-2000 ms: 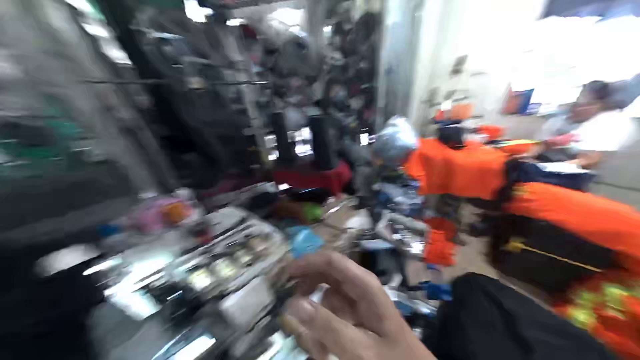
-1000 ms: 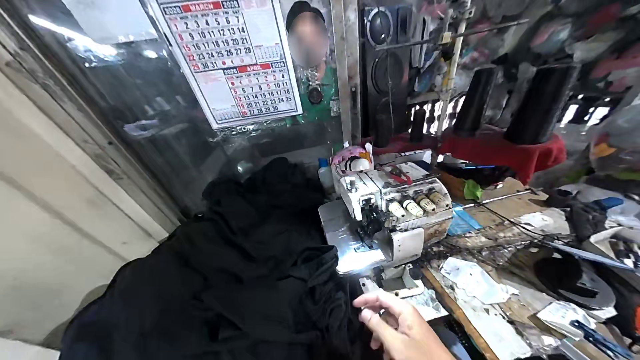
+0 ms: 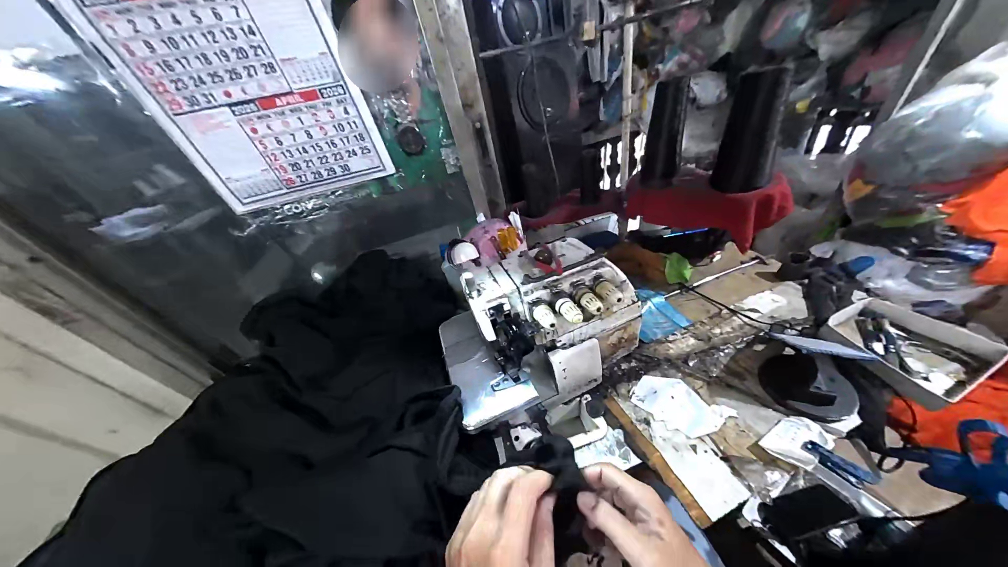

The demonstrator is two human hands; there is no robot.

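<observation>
Near the bottom middle, my left hand (image 3: 504, 520) and my right hand (image 3: 634, 516) pinch a bunched piece of black fabric (image 3: 555, 457) between them. The rest of the dark cloth (image 3: 315, 441) lies in a large heap to the left and touches the machine's side. Just beyond my hands stands a white overlock sewing machine (image 3: 551, 299) with several tension dials and a shiny metal work plate (image 3: 488, 378). Its needle area is partly hidden by dark parts. The lower part of the fabric between my fingers runs out of view.
On the cluttered bench at right are white paper scraps (image 3: 681, 405), an open box of small tools (image 3: 917, 346), and blue-handled scissors (image 3: 965, 465). Black thread cones (image 3: 752, 130) stand on a red cloth (image 3: 709, 206) behind. A calendar (image 3: 268, 102) hangs on the wall at left.
The view has swung left from the wider room to the machine. One second ago only one hand showed, near the machine's front; now both hands are in view, holding black fabric.
</observation>
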